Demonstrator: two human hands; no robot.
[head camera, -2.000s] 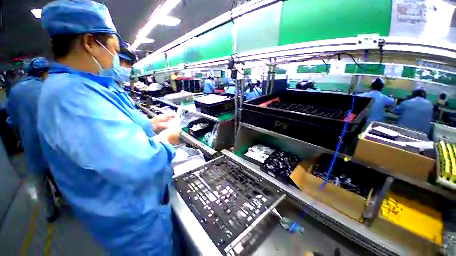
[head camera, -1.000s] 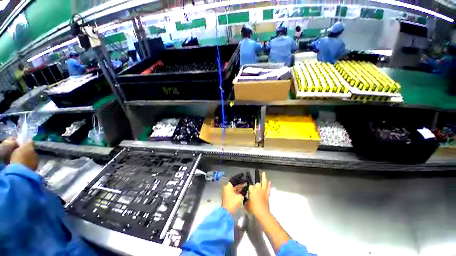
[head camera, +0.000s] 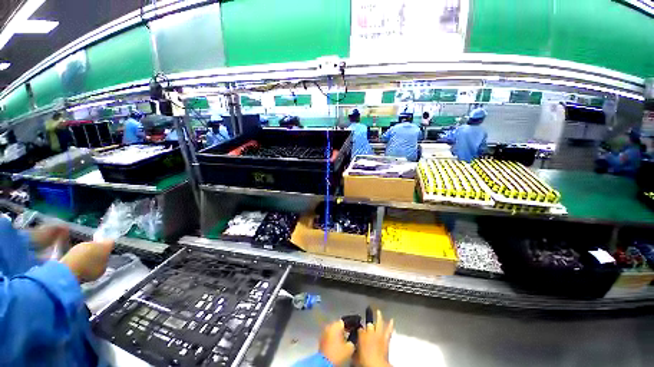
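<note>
My left hand (head camera: 336, 345) is at the bottom centre, its fingers closed around a small black moulded part (head camera: 351, 324). My right hand (head camera: 373, 342) is close beside it, with a narrow dark piece (head camera: 369, 316) at its fingers. Both hands are low in the picture and partly cut off by the bottom edge. The exact shape of the black parts is too small to tell. The large black part tray (head camera: 193, 304) lies on the metal line to the left of my hands, with small pale pieces and a silver bar along its right edge.
A blue-ended piece (head camera: 306, 301) lies beside the tray below a hanging blue coil (head camera: 328, 190). Lower shelf ahead: open carton of black parts (head camera: 333, 244), yellow parts (head camera: 419, 240), black bin (head camera: 559, 272). Upper shelf: black tote (head camera: 272, 176), yellow-and-black trays (head camera: 487, 183). A person's hands hold clear plastic at left.
The view has swung right from the neighbouring worker, then tilted up. My hands, out of view at first, now show lower in the picture than one second ago, still holding black parts.
</note>
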